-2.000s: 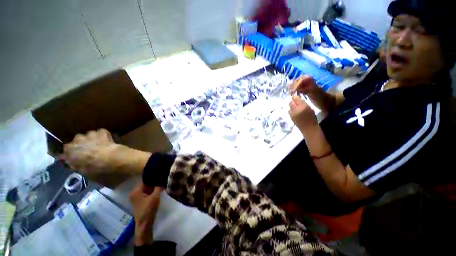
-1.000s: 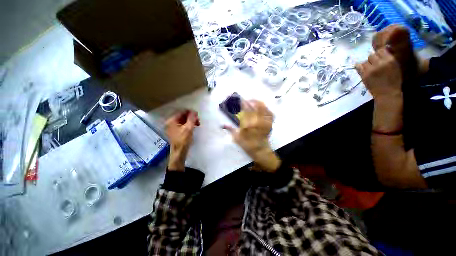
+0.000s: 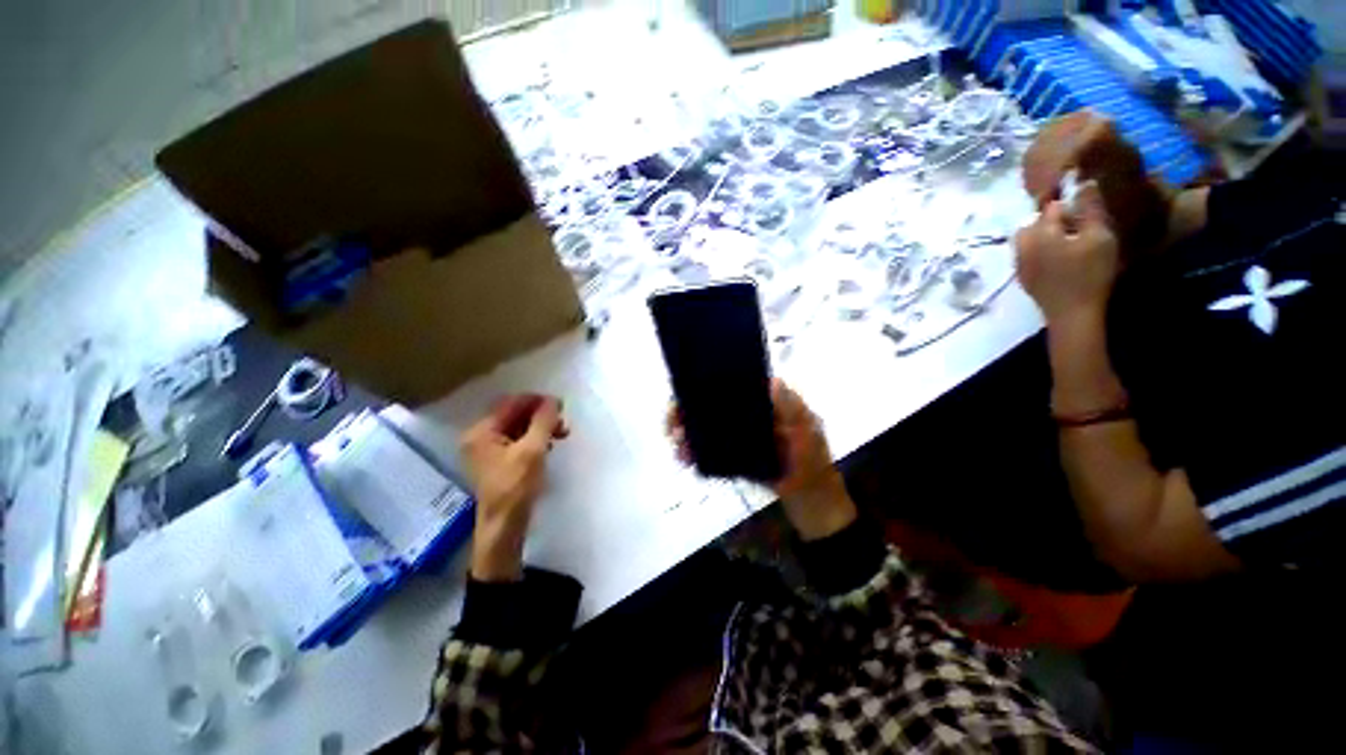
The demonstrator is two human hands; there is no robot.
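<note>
A black smartphone (image 3: 719,379) with a dark screen stands up in my right hand (image 3: 797,450), whose fingers wrap its lower part above the white table. My left hand (image 3: 506,450) is over the table to the left of the phone, fingers curled together; I see nothing in it. Two side-by-side stacks of white retail boxes with blue sides (image 3: 300,546) lie left of my left hand. An open brown carton (image 3: 458,325) stands behind them, with something blue and white (image 3: 325,275) inside.
A heap of coiled white cables (image 3: 768,177) lies behind the phone. A neighbour's hands (image 3: 1070,244) hold something white at right. Blue-white boxes (image 3: 1092,103) are piled back right. A white coil (image 3: 306,387) lies on the black mat. Two clear sleeves with coils (image 3: 254,667) lie front left.
My right hand has left the carton, taken hold of the phone on the table and raised it upright. My left hand has stayed near the box stacks.
</note>
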